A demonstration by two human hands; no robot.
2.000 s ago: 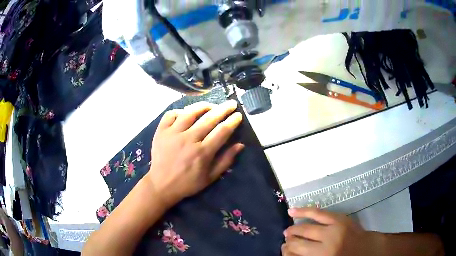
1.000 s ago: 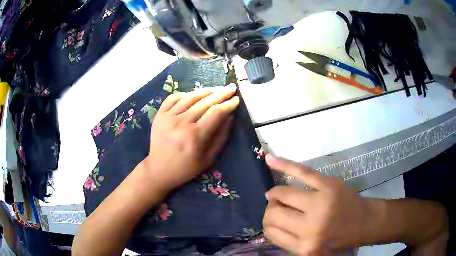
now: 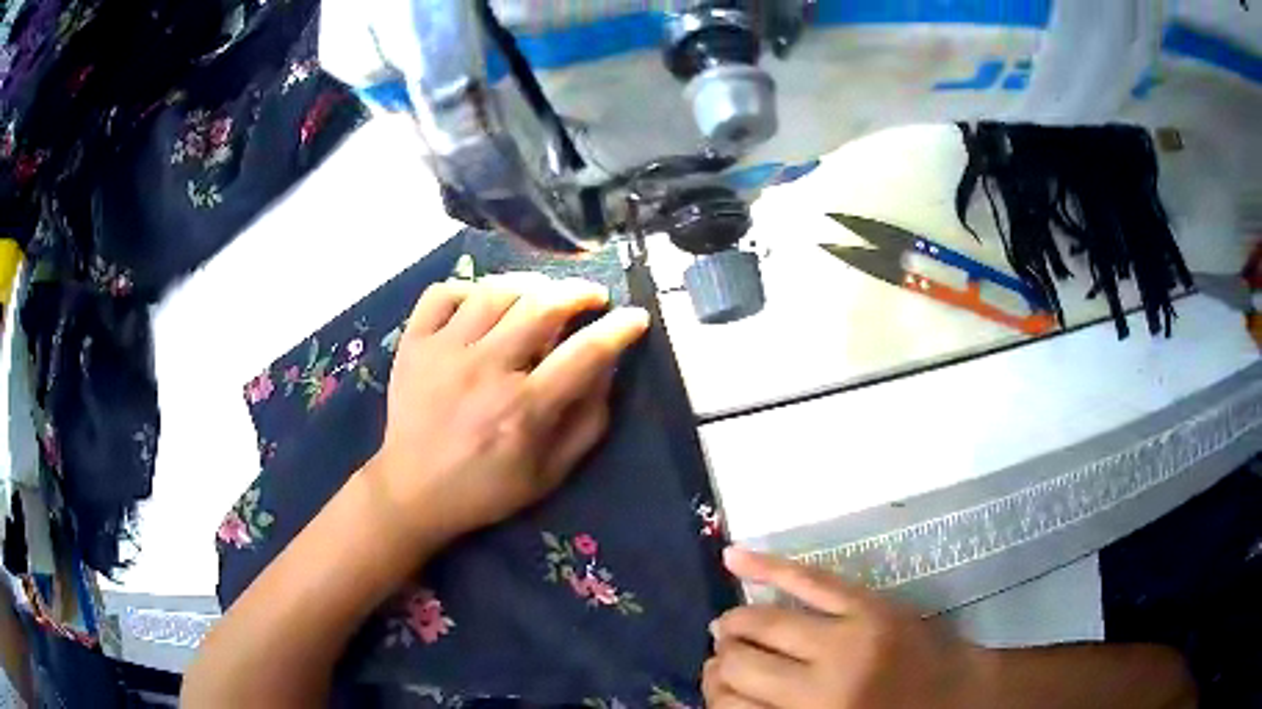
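Note:
A dark garment panel with pink flowers lies on the machine table, its upper end under the sewing head at the needle area. My left hand lies over the panel, fingertips on the cloth by its right edge, just below the needle. The left thumb is mostly hidden. My right hand is at the bottom, holding the panel's right edge between fingers. Its lower part is cut off by the frame. The grey ribbed dial is right of the needle.
Thread snips lie open-bladed right of the needle, beside a bundle of black strips. A measuring tape runs along the front edge. Floral pieces are heaped at left. A yellow patch shows at the far left edge.
The camera view has shifted. The panel has fed upward toward the needle. My right hand moved up along the edge, then slightly back down; my left hand stays near the needle.

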